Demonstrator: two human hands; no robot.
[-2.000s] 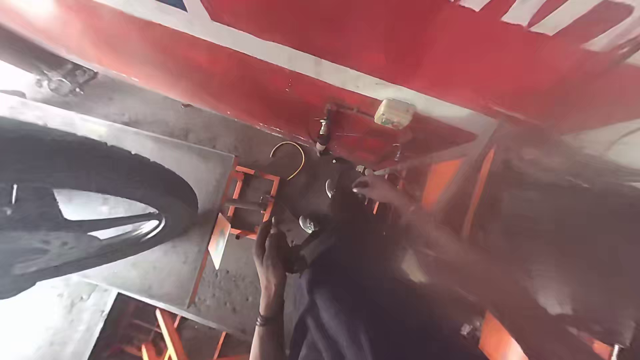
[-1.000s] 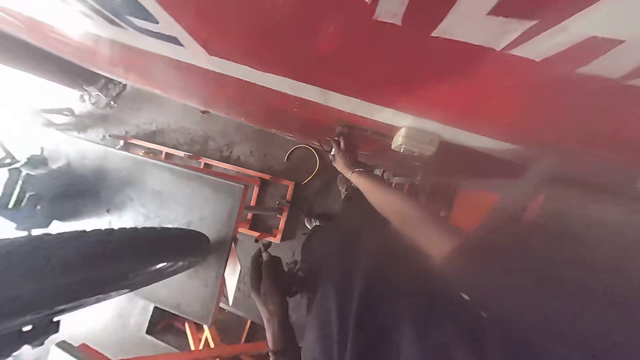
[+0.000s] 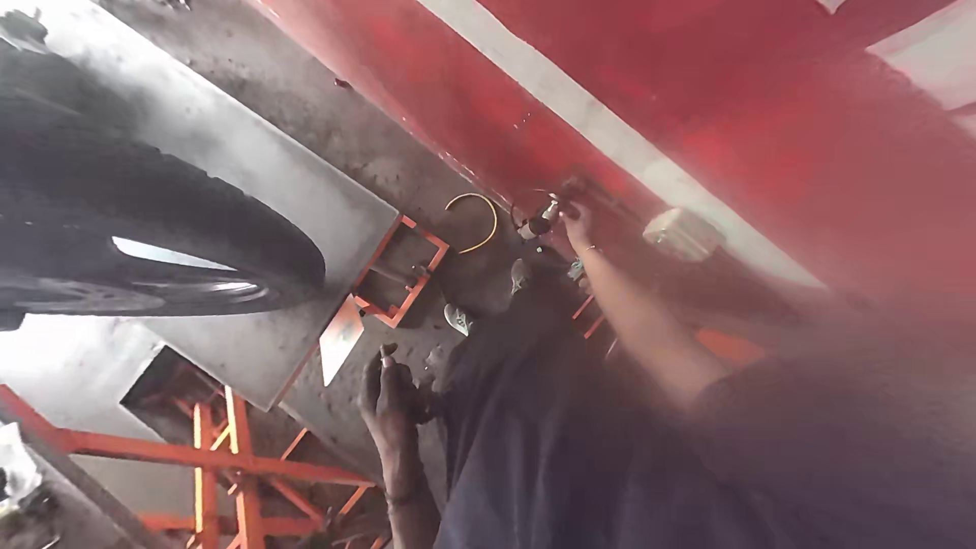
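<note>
My left hand (image 3: 393, 396) is raised at the lower middle, its thumb and fingertips pinching a small dark piece (image 3: 389, 350) that is too small to name. My right hand (image 3: 576, 227) reaches out to a metal tap (image 3: 550, 207) low on the red wall, its curled fingers against the tap's handle; the exact grip is blurred. Beside the tap a dark fitting (image 3: 534, 227) hangs near the wall. A thin yellow hose (image 3: 494, 221) lies curved on the floor to the left of it.
A motorcycle wheel (image 3: 252, 221) stands over a grey metal lift platform (image 3: 335, 183) at left. An orange frame (image 3: 438, 263) juts from the platform's end, and orange struts (image 3: 240, 457) lie below. A pale block-shaped box (image 3: 682, 232) is on the red wall (image 3: 686, 99).
My right hand has moved from near my body to the tap at the wall. My left hand stays raised with its fingertips together. The view has tilted and shifted.
</note>
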